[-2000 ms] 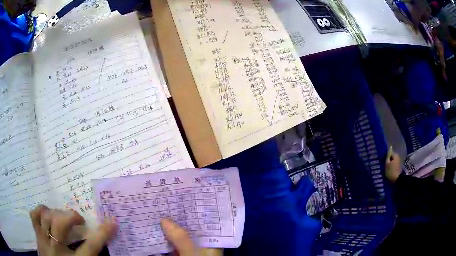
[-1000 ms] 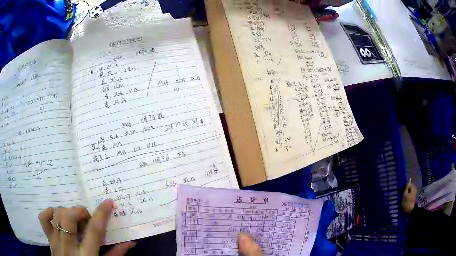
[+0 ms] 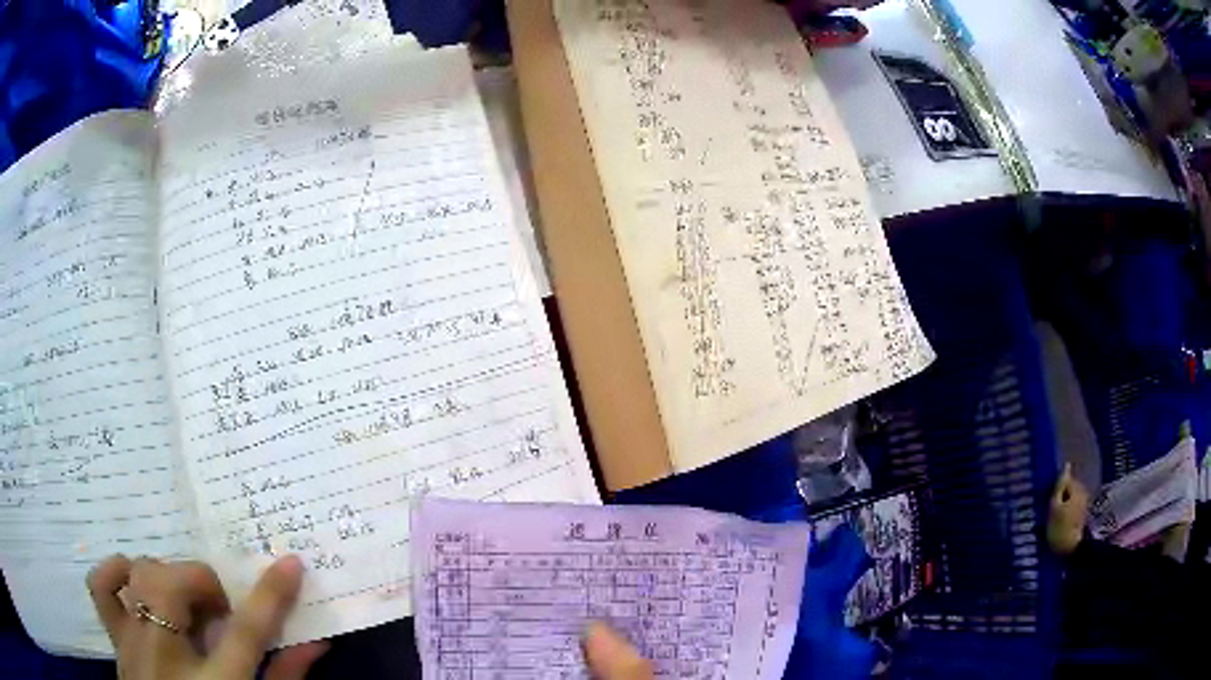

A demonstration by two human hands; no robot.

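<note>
The lined notebook (image 3: 359,279) lies open with handwritten lists on its white pages. My left hand (image 3: 199,611), with a ring on one finger, is at the notebook's bottom edge, fingers on the page and thumb at or below the edge. My right hand (image 3: 614,654) is mostly cut off by the bottom of the picture; one fingertip or thumb shows on the pink delivery note (image 3: 531,598) and holds it. The note overlaps the notebook's lower right corner, and its lower part is out of the picture.
A thick record book (image 3: 744,266) with a brown edge lies right of the notebook. A black number tag (image 3: 934,106) is on the white table (image 3: 883,173). A blue crate (image 3: 983,492) holds bags at the right. Another person's hand (image 3: 1066,511) is at far right. Blue fabric (image 3: 67,67) is top left.
The pink note has moved right, away from my left hand, uncovering the notebook's lower lines. My left hand now rests at the page's bottom edge. The view has shifted slightly within the last second.
</note>
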